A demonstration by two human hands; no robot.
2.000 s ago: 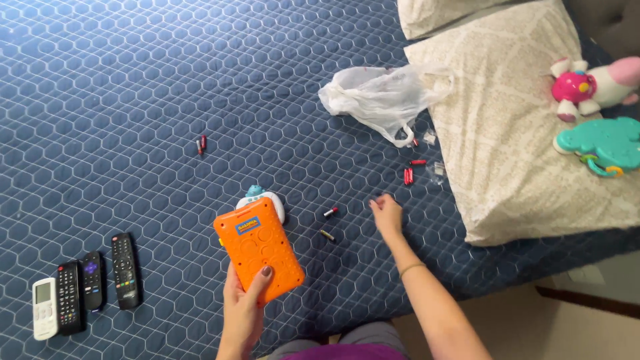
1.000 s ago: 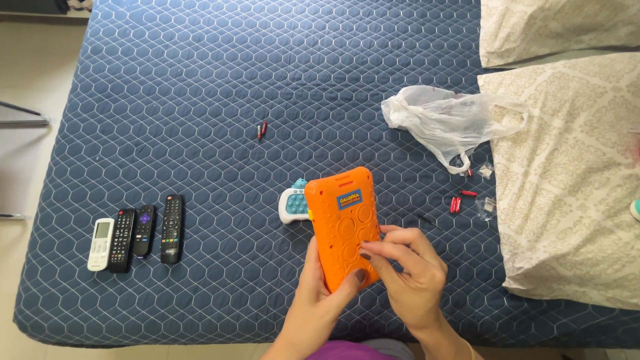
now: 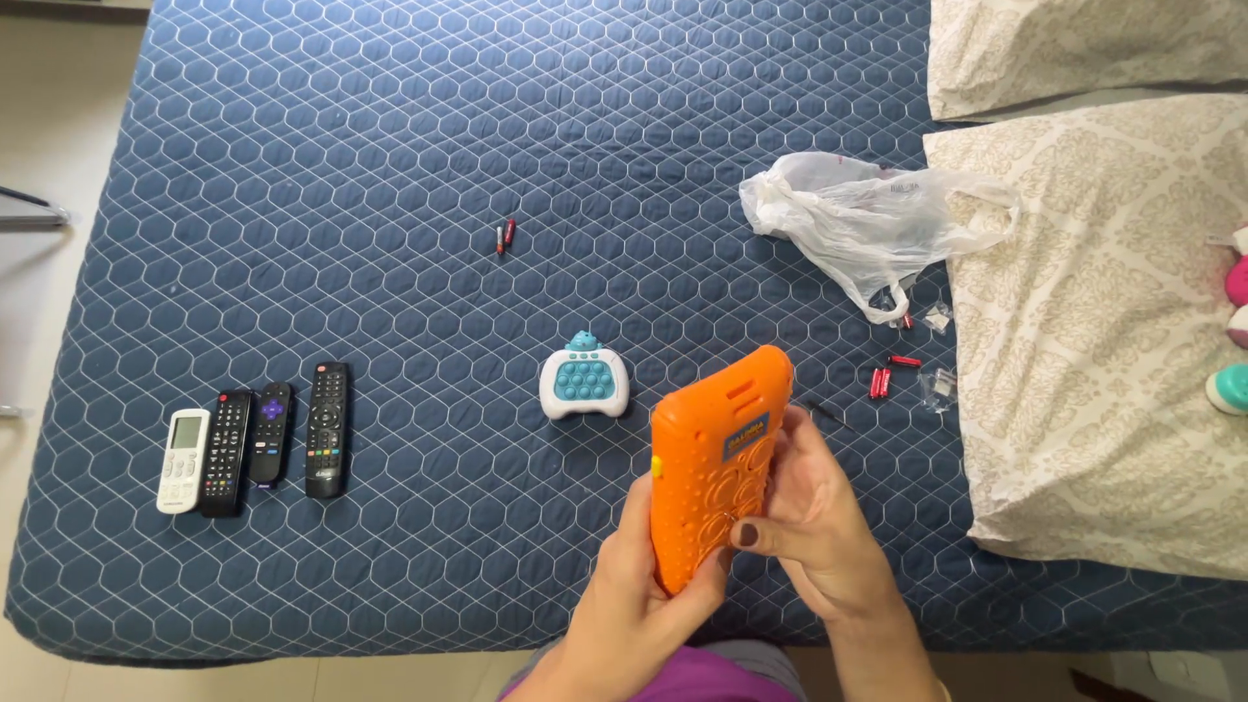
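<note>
An orange plastic toy (image 3: 717,468), shaped like a tablet or phone, is tilted above the near part of the bed, its embossed side facing up. My left hand (image 3: 643,575) grips its lower left edge, thumb on the embossed face. My right hand (image 3: 814,526) holds its right side, with the thumb near the lower right of that face and the fingers partly hidden behind. Left of the toy lies a white and teal pop-button game (image 3: 584,381). A thin dark tool (image 3: 830,416), perhaps a screwdriver, lies just right of the toy.
Four remote controls (image 3: 326,429) lie at left. Two small batteries (image 3: 509,232) rest mid-bed. Red batteries (image 3: 880,382) and small clear packets (image 3: 938,388) lie by a white plastic bag (image 3: 868,210) and a patterned pillow (image 3: 1092,341). Parts of soft or plastic toys show at the right edge.
My right hand, apart from the orange toy two seconds ago, has come to it and now holds its right side. The toy has turned and tilted in my hands. The view has shifted.
</note>
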